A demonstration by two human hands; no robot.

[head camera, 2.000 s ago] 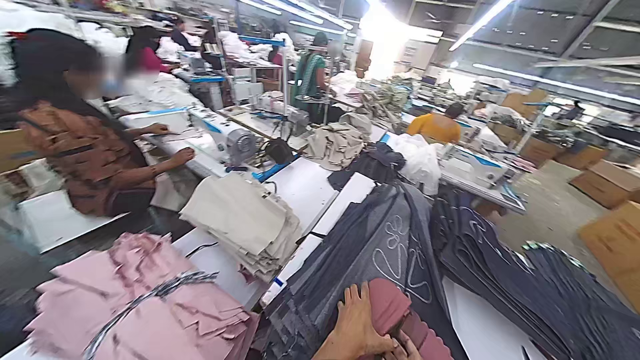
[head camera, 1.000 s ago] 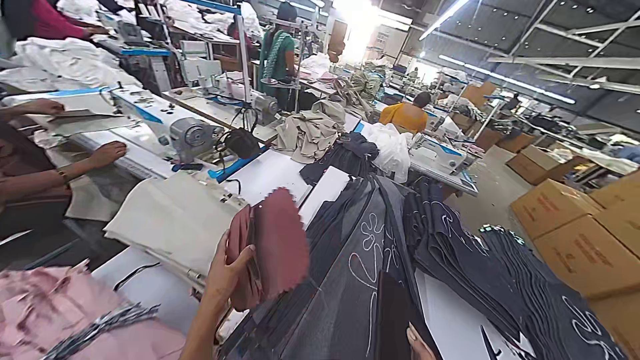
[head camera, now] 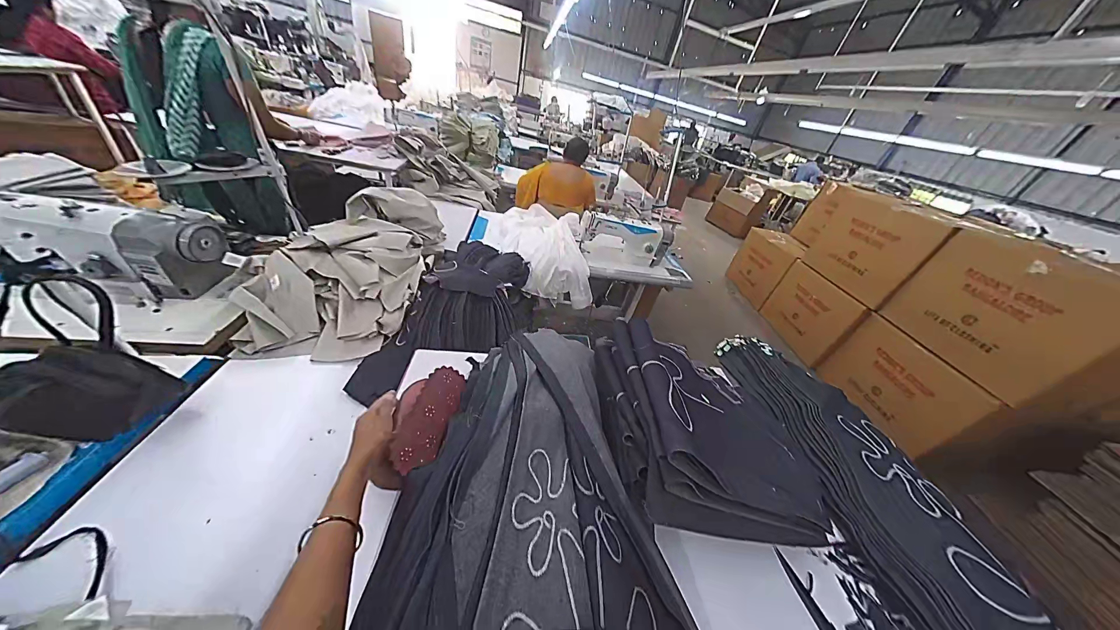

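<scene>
My left hand (head camera: 378,437), with a bangle at the wrist, grips a folded maroon fabric piece (head camera: 427,420) with scalloped edges and small cut-out flowers. It holds the piece at the left edge of a long pile of dark grey denim panels (head camera: 525,490) with white looped stitching. Right of that pile lie folded dark panels (head camera: 709,437) and a fanned stack of dark pieces (head camera: 875,472) with similar stitching. Behind the maroon piece is a bundle of dark fabric (head camera: 464,306). My right hand is out of view.
The white table (head camera: 236,472) has a blue edge, with a black bag (head camera: 79,385) at left. Beyond are beige fabric pieces (head camera: 341,280), a sewing machine (head camera: 122,241), a white plastic bag (head camera: 547,254) and a person in yellow (head camera: 556,184). Cardboard cartons (head camera: 971,306) stand at right.
My left hand has carried the maroon fabric from above the beige stack to beside the denim pile. My right hand and the dark piece by it have left view. The view has swung right.
</scene>
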